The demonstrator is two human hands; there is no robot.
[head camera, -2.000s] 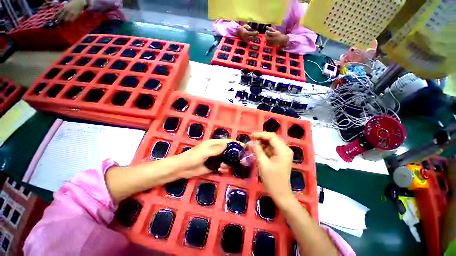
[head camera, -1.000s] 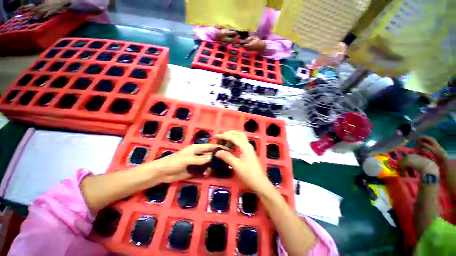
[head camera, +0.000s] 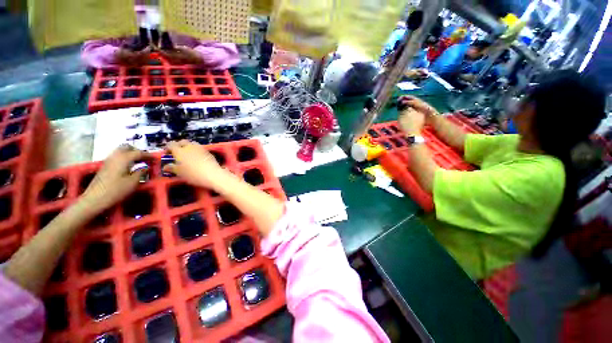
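Note:
The red-orange foam tray [head camera: 171,246] lies below me with black glossy watch units in its square pockets. My left hand [head camera: 115,175] is over the tray's far part, its fingers closed on a small dark watch unit with a silvery edge [head camera: 139,171]. My right hand [head camera: 194,164] is just to its right, with thumb and fingers on another small dark unit [head camera: 168,163]. The hands are apart. The fingers hide parts of both units and the pockets beneath.
Stacked foam trays [head camera: 41,144] stand at left. Beyond lie black parts [head camera: 201,132] on white paper, cables [head camera: 290,100] and a pink-red fan [head camera: 315,124]. A person in green [head camera: 500,187] works at another tray [head camera: 402,155] on the right. Yellow sheets [head camera: 208,19] hang above.
The view has swung right, showing more of the person in green. My hands, together around one unit before, are now apart over the tray's far part, each with a small unit.

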